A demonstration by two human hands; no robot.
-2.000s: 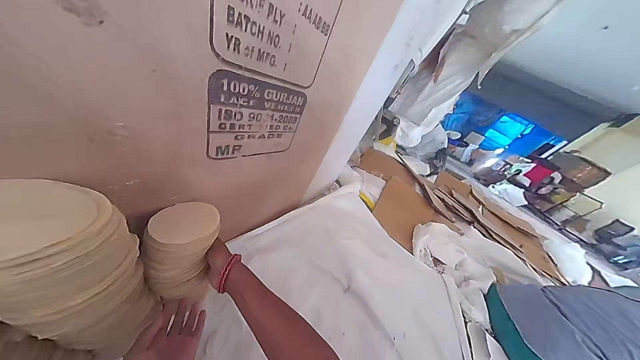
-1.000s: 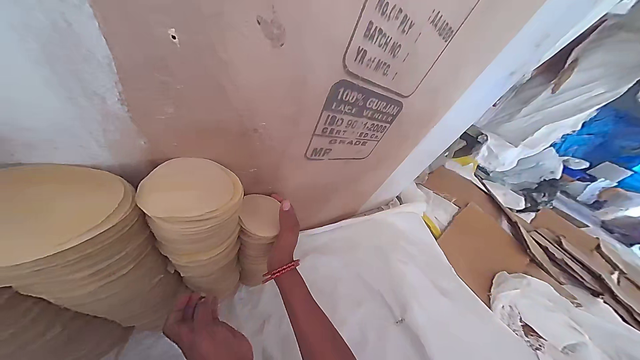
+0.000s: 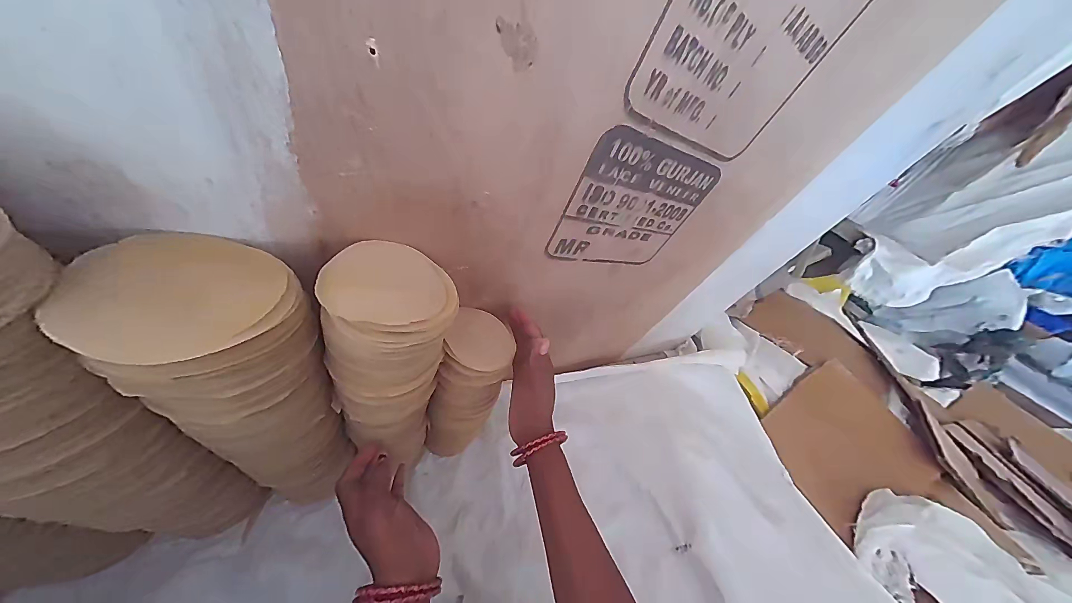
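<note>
Stacks of round tan discs stand on a white sheet against the wall board. The smallest stack [image 3: 471,381] is at the right, beside a taller narrow stack [image 3: 383,352] and a wide stack [image 3: 201,360]. My right hand [image 3: 533,377] is upright at the smallest stack's right side, fingers extended and holding nothing; whether it touches the discs is unclear. My left hand [image 3: 387,519] is low at the front of the narrow stack, its fingertips at the discs, palm not closed around anything. Both wrists wear red bangles.
Printed plywood board [image 3: 469,151] stands behind the stacks. White sheet [image 3: 653,477] covers the surface under them. Cardboard pieces [image 3: 846,427], crumpled white sheeting [image 3: 938,544] and a blue sheet [image 3: 1047,276] lie to the right. More large stacks [image 3: 84,419] stand at the left.
The view has swung left, showing more stacks. My right hand, earlier at the side of the smallest stack with its fingertips at the top, now stands more upright beside it.
</note>
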